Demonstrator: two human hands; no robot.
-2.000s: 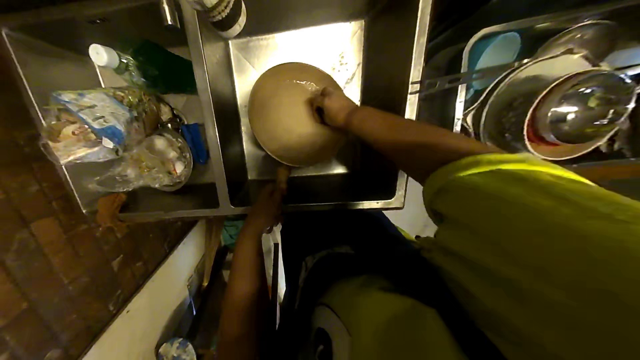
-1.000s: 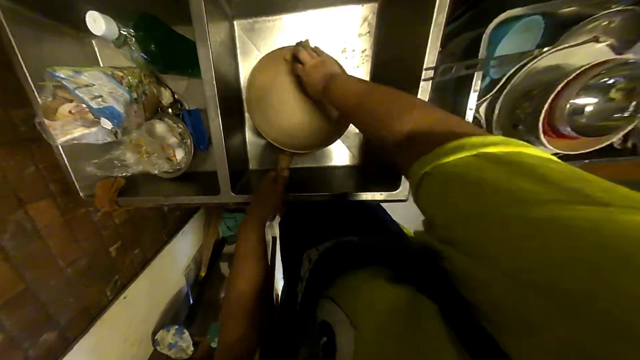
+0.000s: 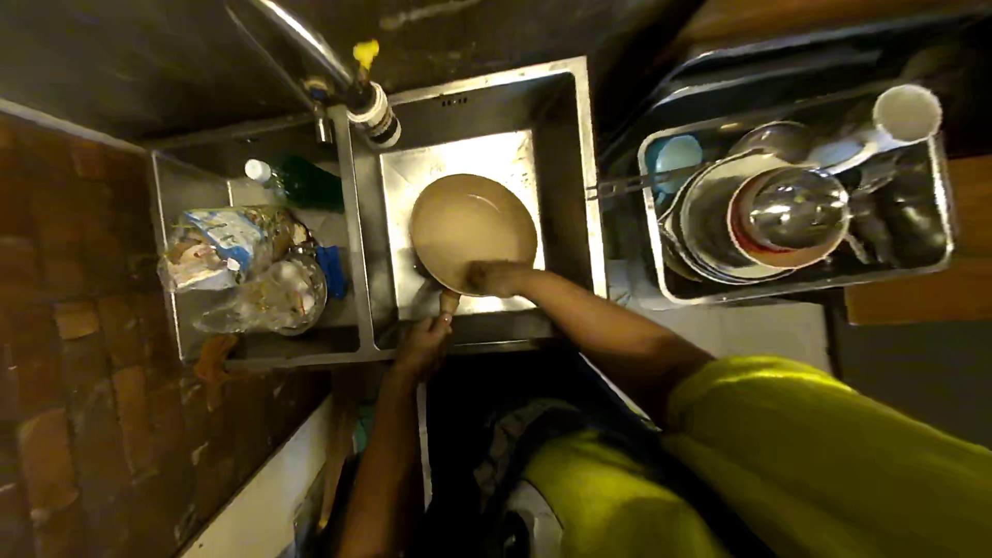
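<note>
A beige frying pan [image 3: 469, 225] lies over the right basin of a steel sink [image 3: 590, 194], its handle [image 3: 449, 301] pointing toward me. My left hand [image 3: 425, 343] is closed around the end of that handle at the basin's front edge. Inside the pan, at the side near the handle, my right hand [image 3: 496, 279] presses with its fingers bunched. Whether a sponge or cloth is under those fingers cannot be told, as they are dark and blurred.
The left basin holds a green bottle [image 3: 310, 184], a printed plastic bag [image 3: 229, 236] and a clear bag [image 3: 279, 298]. A faucet [image 3: 306, 39] and a small bottle [image 3: 375, 116] are behind. At right, a dish rack [image 3: 659, 271] carries bowls [image 3: 709, 225] and a cup [image 3: 907, 114].
My right hand has moved from the pan's far right part to the side near the handle. My left hand stays on the handle. The view has shifted, showing more of the faucet and rack.
</note>
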